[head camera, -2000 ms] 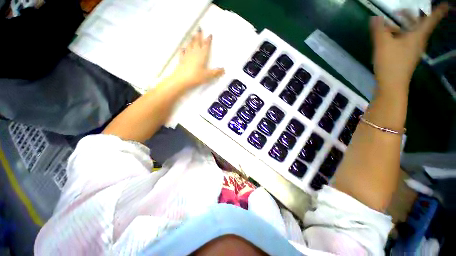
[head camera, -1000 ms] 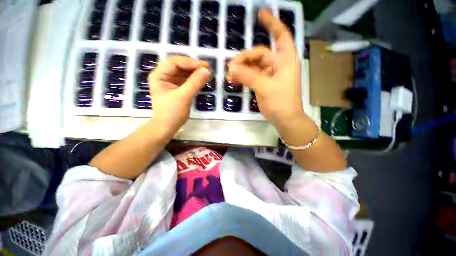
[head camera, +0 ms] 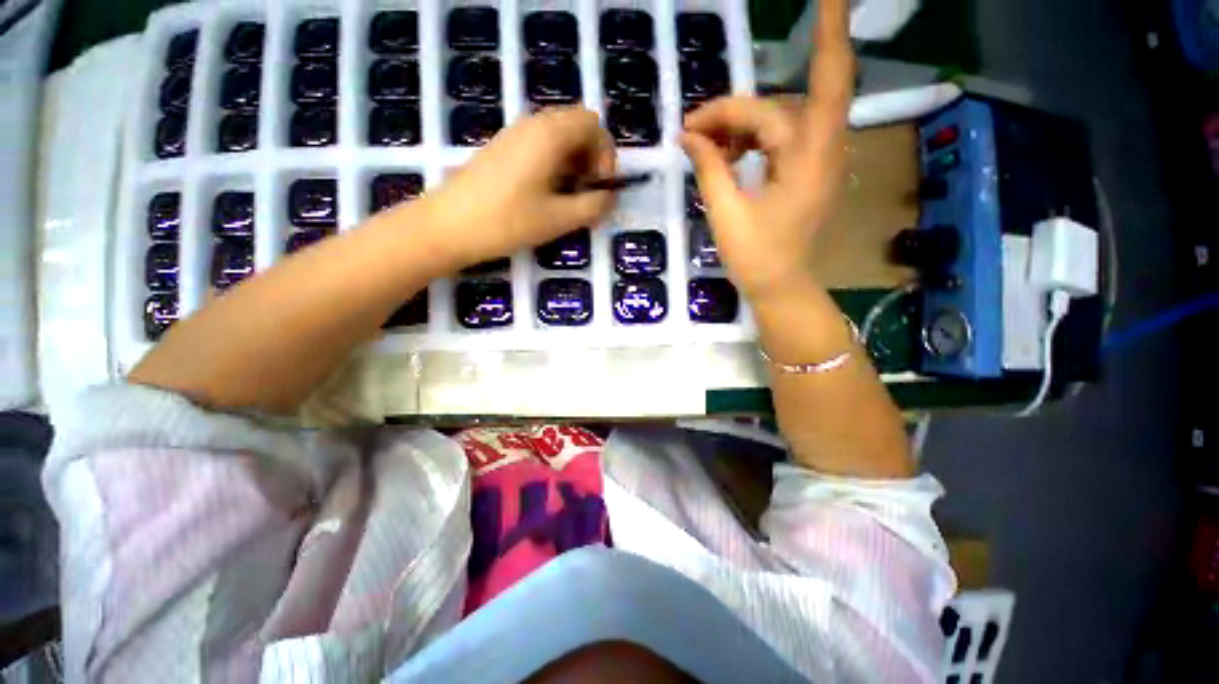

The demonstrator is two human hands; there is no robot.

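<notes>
The white blister tray [head camera: 441,163] lies in front of me, with short stacks of black glossy housings [head camera: 564,301] in two rows of pockets. My left hand [head camera: 535,181] is over the tray's middle, its fingers shut on a dark thin housing [head camera: 622,181] seen edge-on. My right hand [head camera: 769,181] is at the tray's right end, thumb and index fingertips pinched together, other fingers raised. Whether a tiny piece is between these fingertips is too small to tell. My left forearm hides some pockets at the lower left.
Right of the tray lie a brown cardboard piece [head camera: 876,201] and a blue box [head camera: 965,241] with black knobs and a gauge. A white plug [head camera: 1064,257] is on the box's right. A white tube [head camera: 904,103] lies above them. A pale ledge [head camera: 562,381] runs along the tray's front.
The view has shifted, showing more of the tray. My left hand has moved over the tray's middle and now holds a dark housing. My right hand remains pinched at the right end.
</notes>
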